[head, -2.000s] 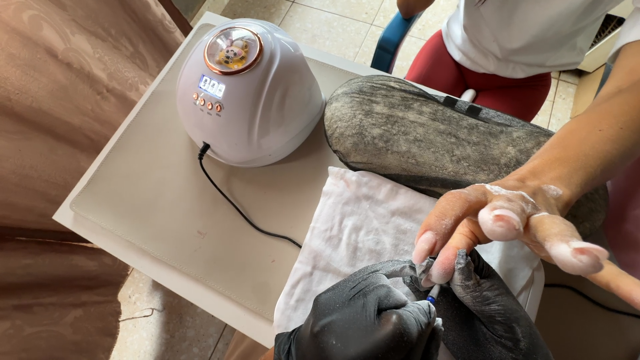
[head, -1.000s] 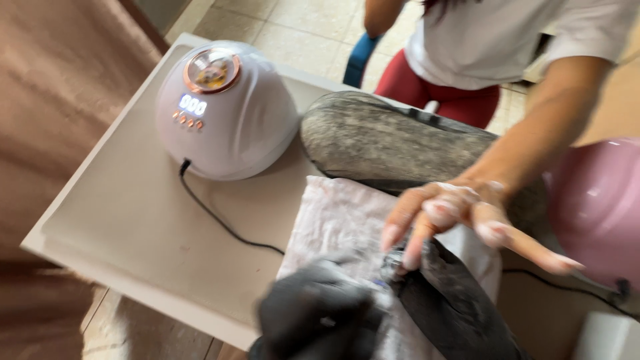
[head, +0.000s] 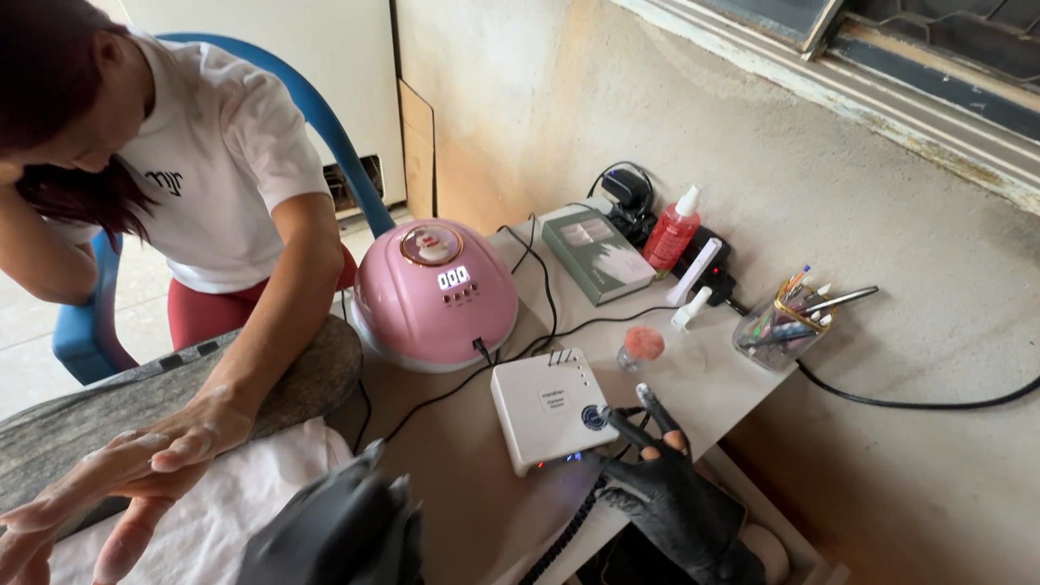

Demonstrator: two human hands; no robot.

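My right hand (head: 670,479), in a torn black glove, is at the front edge of a white Marathon nail drill control box (head: 552,406), two fingers stretched out over its corner; whether it touches the box or its coiled cord (head: 569,532) I cannot tell. My left hand (head: 341,520), also black-gloved and blurred, is over the table beside a white towel (head: 268,479); its fingers are partly hidden and I see nothing clearly held. The other person's hand (head: 146,463), dusted with white powder, lies over the towel and a grey armrest cushion (head: 309,366).
A pink nail lamp (head: 439,301) stands behind the control box. Farther right are a green box (head: 597,256), a red spray bottle (head: 673,231), a small white bottle (head: 691,309), a pink puff brush (head: 642,345) and a cup of tools (head: 780,329). Black cables cross the table.
The view has swung far right. My hands have come away from the other person's fingers, and my right hand has moved to the control box. The blue-marked tool between my hands earlier is out of sight.
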